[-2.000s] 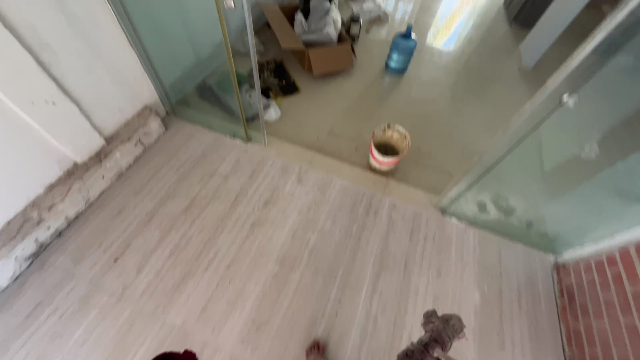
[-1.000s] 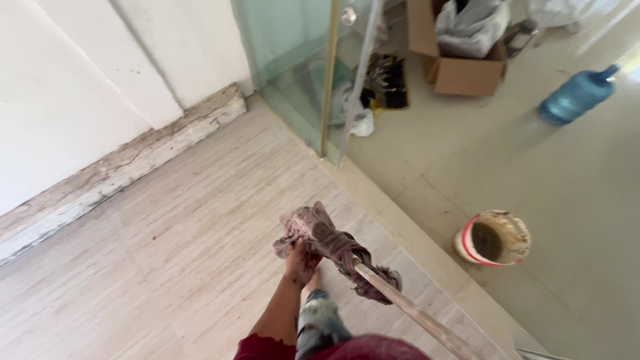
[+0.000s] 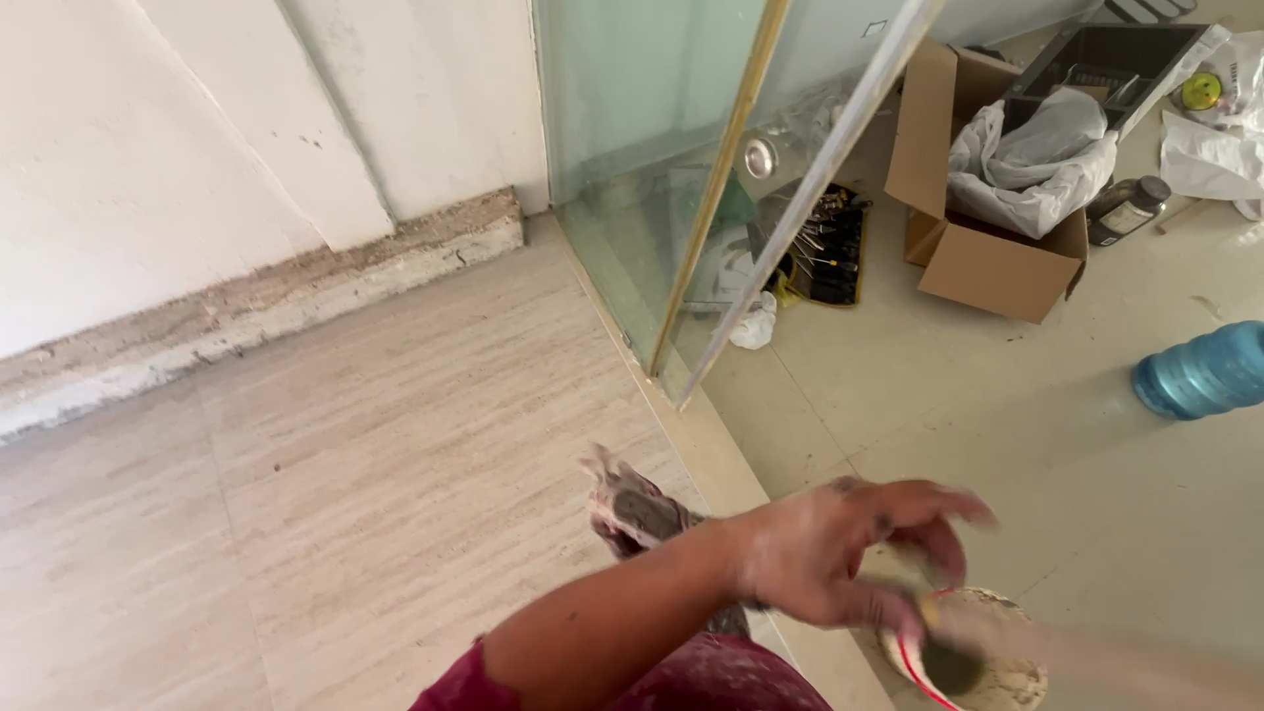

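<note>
My left hand [image 3: 849, 553] reaches across from the lower left, blurred, its fingers apart and curved. Its thumb overlaps the near end of a pale, blurred stick [image 3: 1106, 652] that runs off to the right; whether they touch is unclear. Beyond my forearm lies a dirty, wet-looking rag bundle [image 3: 637, 509], partly hidden by the arm. Below the hand stands a stained white bucket [image 3: 1022, 662] with a red band and murky contents, partly covered by hand and stick. My right hand is out of view.
Framed glass panels [image 3: 642, 178] stand ahead at the tiled threshold [image 3: 716, 449]. Beyond are a tool roll [image 3: 839, 252], an opened cardboard box [image 3: 1002, 272] with plastic wrapping, a dark jar [image 3: 1126, 212] and a blue water jug [image 3: 1200, 370]. A rough wall base [image 3: 247, 316] runs along the left.
My left hand, at the rag bundle one second ago, is now away from it, to the right and over the bucket. The view has shifted toward the doorway.
</note>
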